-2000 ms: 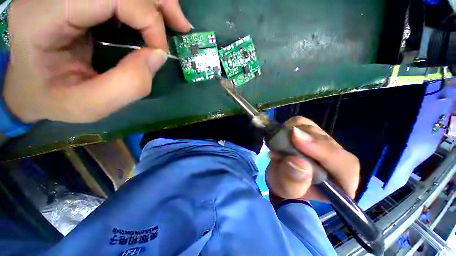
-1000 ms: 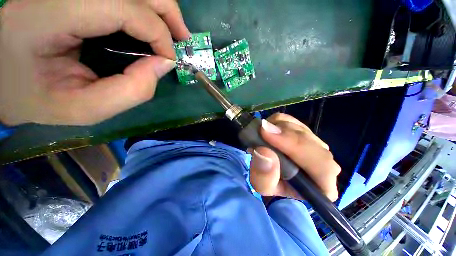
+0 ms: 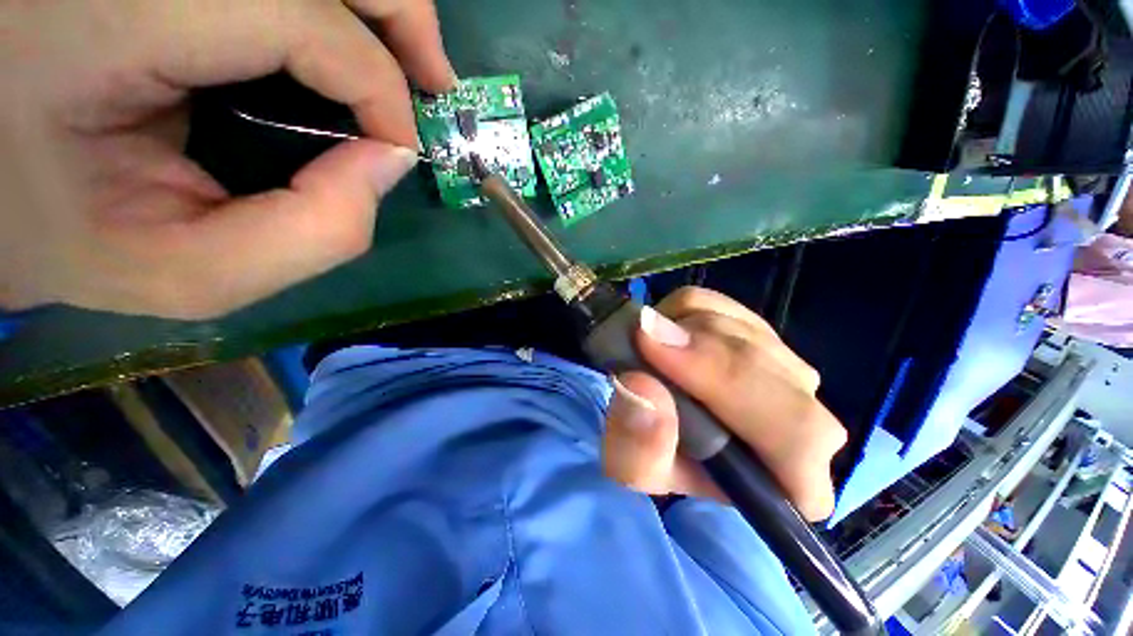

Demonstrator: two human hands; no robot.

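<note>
Two green circuit boards lie side by side on the dark green bench mat: the left board (image 3: 500,134) and the right board (image 3: 584,158), which is slightly turned. My left hand (image 3: 286,162) pinches a thin silvery solder wire (image 3: 298,128) between thumb and forefinger, its end at the left board's left part. Another left fingertip is at that board's upper left corner. My right hand (image 3: 733,398) holds the soldering iron (image 3: 671,404) like a pen. The iron's tip is over the left board, near the wire's end; whether they touch is unclear.
The bench's taped front edge (image 3: 795,227) runs between the boards and my lap. A crinkled clear plastic (image 3: 131,540) is at the lower left. A blue-purple panel (image 3: 957,336) and metal frame rails (image 3: 994,478) stand at the right. Part of a pink sleeve (image 3: 1106,292) shows at the right edge.
The iron's tip has moved left from between the two boards onto the left board. My left hand has shifted slightly with the solder wire, which is still pinched.
</note>
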